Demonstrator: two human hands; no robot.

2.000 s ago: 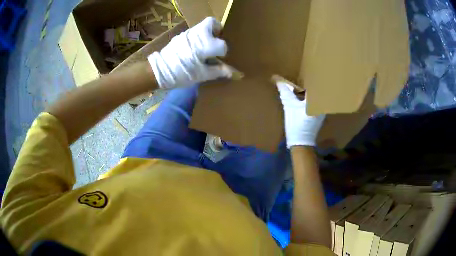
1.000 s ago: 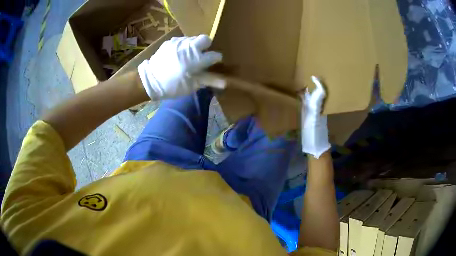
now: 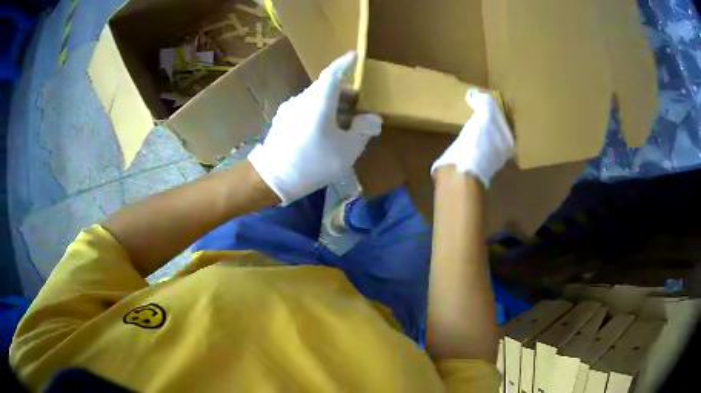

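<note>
A brown box blank (image 3: 549, 84), partly folded, lies in front of me at the upper middle. Its near end wall (image 3: 415, 96) stands raised between my hands, and its broad lid flap with rounded ends spreads to the right. My left hand (image 3: 315, 130), in a white glove, grips the near left corner. My right hand (image 3: 478, 140), also in a white glove, grips the near right corner, with its fingers over the wall's top edge. More cardboard shows below the raised wall. The far end of the box is cut off by the picture's top.
A scrap carton (image 3: 223, 119) with tan bits inside stands on the floor (image 3: 69, 173) at the upper left. A packing carton (image 3: 684, 322) at the lower right holds folded boxes (image 3: 557, 338) in a row. A plastic-wrapped stack (image 3: 672, 123) is at the right edge.
The near end panel, low and flat earlier, has been folded up into a raised wall. My left hand has moved right and down, and both hands now hold the near corners.
</note>
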